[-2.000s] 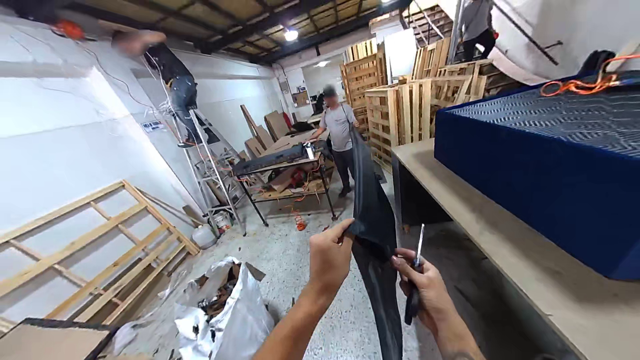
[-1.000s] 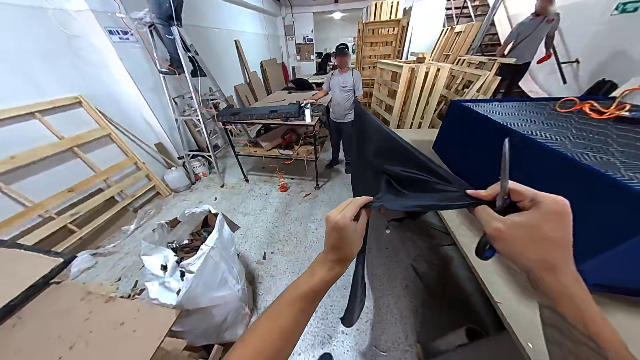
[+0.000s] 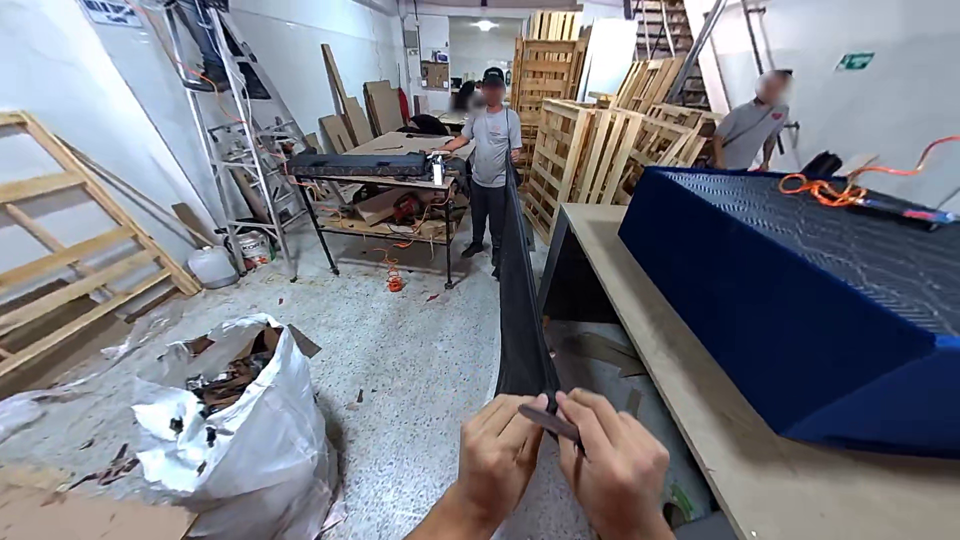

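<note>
A long strip of black fabric (image 3: 521, 315) stretches from my hands to a person in a grey shirt (image 3: 491, 142), whose hand is at its far end. My left hand (image 3: 499, 446) pinches the near end of the fabric. Right beside it, my right hand (image 3: 611, 457) grips the fabric's other edge and also holds scissors (image 3: 551, 424), whose blade points left across the cloth. The scissor handles are mostly hidden by my fingers.
A blue upholstered box base (image 3: 712, 300) rests on a wooden bench (image 3: 675, 390) at right. A white scrap sack (image 3: 262, 450) stands at left. Further back are a metal-legged worktable (image 3: 382, 180), wooden pallet frames (image 3: 562, 150), a stepladder (image 3: 247, 150) with someone on it, and another person (image 3: 750, 131).
My hands have come together low in front of me. The fabric, spread wide between them a second ago, now runs narrow and lengthwise toward the person. The scissors' blade has tipped from upright to leftward.
</note>
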